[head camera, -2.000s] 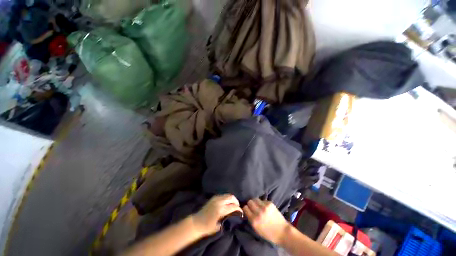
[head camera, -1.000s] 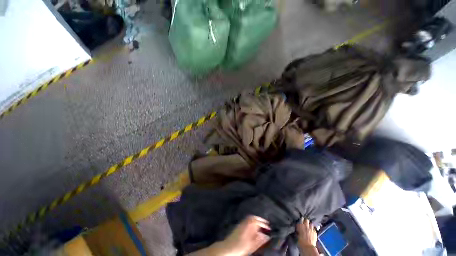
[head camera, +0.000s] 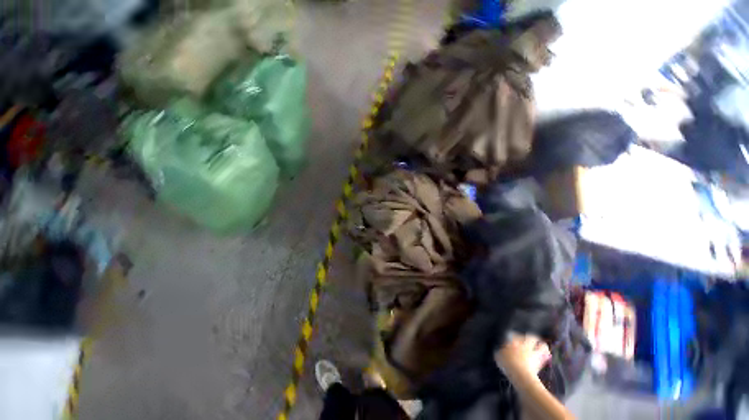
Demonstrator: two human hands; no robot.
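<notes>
The dark grey garment bundle (head camera: 521, 254) hangs in a big heap right of centre, beside the white table. My right hand (head camera: 526, 354) is on its lower part, fingers curled into the dark cloth. The hand is blurred and its forearm comes in from the bottom edge. My left hand is not in view.
Brown garment bundles (head camera: 415, 221) lie left of the grey one, with another brown heap (head camera: 476, 107) above. Green sacks (head camera: 218, 168) stand across the aisle. Yellow-and-black tape (head camera: 320, 275) crosses the floor. A shoe (head camera: 327, 375) shows at the bottom. The white table (head camera: 649, 213) and blue crate (head camera: 672, 336) are right.
The view has swung, with the green sacks lower and the tape steeper. My left hand has gone out of view. My right hand is still at the grey bundle.
</notes>
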